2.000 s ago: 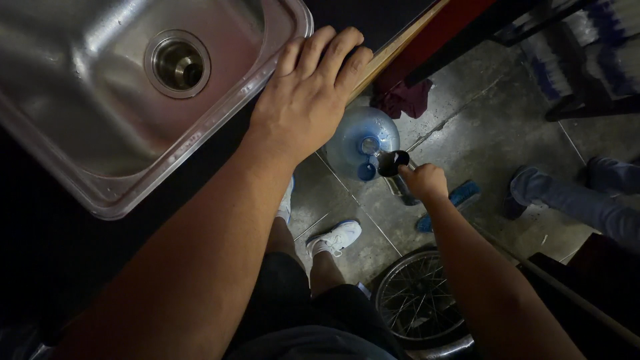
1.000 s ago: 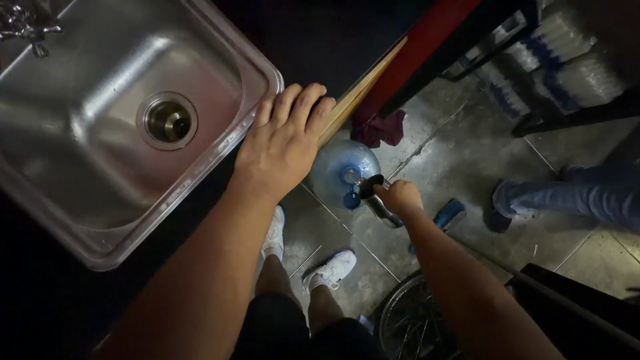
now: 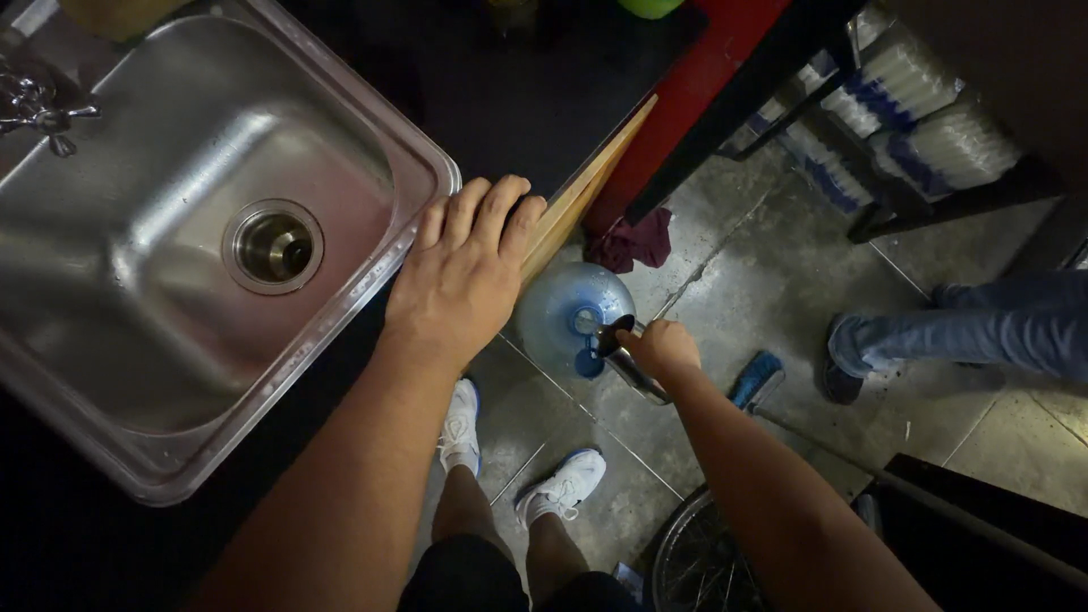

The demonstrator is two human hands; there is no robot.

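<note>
My left hand (image 3: pixel 463 268) lies palm down on the dark counter edge, beside the rim of a stainless steel sink (image 3: pixel 340 293), its fingers slightly apart and holding nothing. Lower down, my right hand (image 3: pixel 663 350) grips a metal pitcher (image 3: pixel 631 365), which is tilted with its mouth at the neck of a large clear blue water jug (image 3: pixel 552 314) on the floor. A blue cap (image 3: pixel 588 363) hangs by the jug's neck. Whether liquid is flowing cannot be told.
A maroon cloth (image 3: pixel 633 242) lies beyond the jug. A blue broom head (image 3: pixel 756 380), a spoked wheel (image 3: pixel 701 552) and another person's jeans-clad leg (image 3: pixel 977 327) are to the right. Wrapped packs (image 3: pixel 952 144) sit on a black rack. A faucet (image 3: pixel 51 115) stands at the sink's left.
The other person's legs at the right have shifted. My left hand stays on the counter edge and my right hand keeps the pitcher at the jug's neck. The view has shifted somewhat.
</note>
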